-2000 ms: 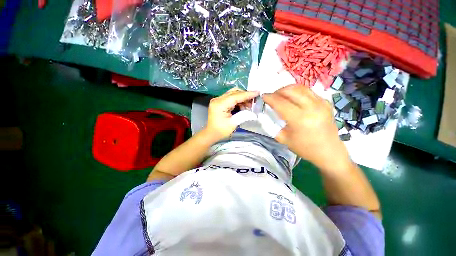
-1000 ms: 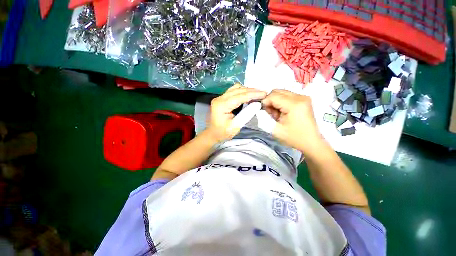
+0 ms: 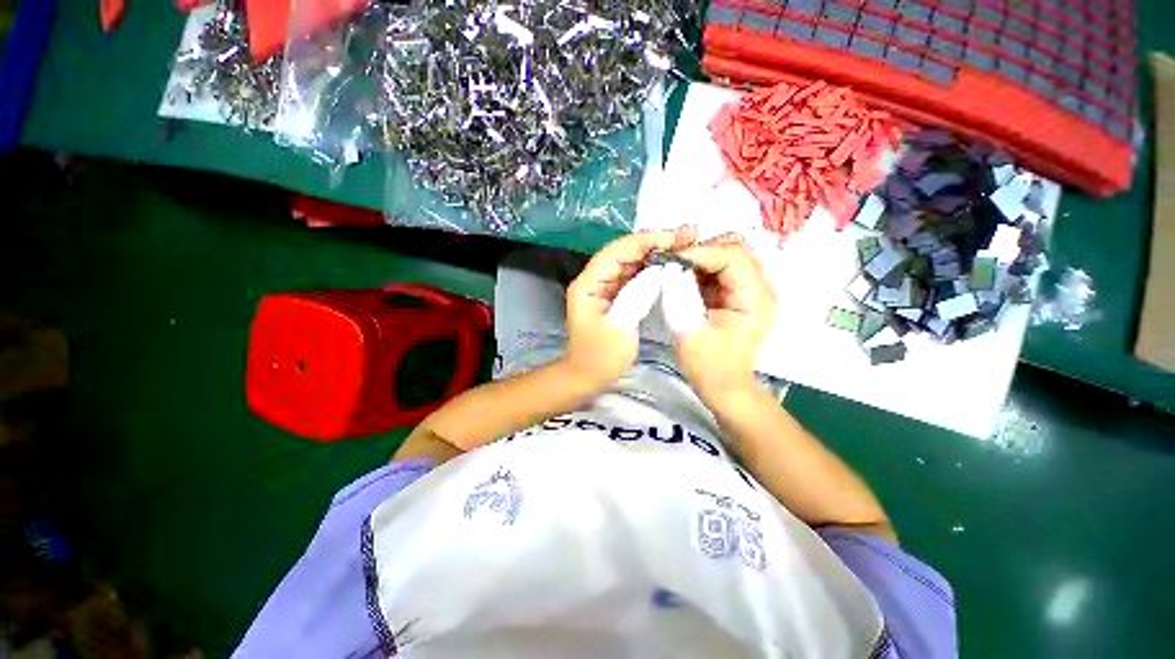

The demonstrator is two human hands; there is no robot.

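Note:
My left hand (image 3: 606, 309) and my right hand (image 3: 724, 309) meet above my lap at the bench edge, with white finger cots on both thumbs. Between the fingertips they pinch a small dark plate (image 3: 666, 258); the fingers hide most of it, so I cannot tell whether a red strip is on it. Red strips (image 3: 802, 148) lie in a loose pile on the white work sheet (image 3: 921, 386). Right of them is a loose pile of small dark and pale rectangular plates (image 3: 947, 245).
A red foam stack (image 3: 1082, 165) with rows of grey rectangles lies behind the piles. Silver metal parts (image 3: 515, 103) are heaped on clear plastic at the left. A red stool (image 3: 309, 367) stands on the floor at left. Brown cardboard (image 3: 1160, 245) is at far right.
My right hand has come in from the right and turned more upright, its thumb now beside my left thumb. The view has shifted slightly.

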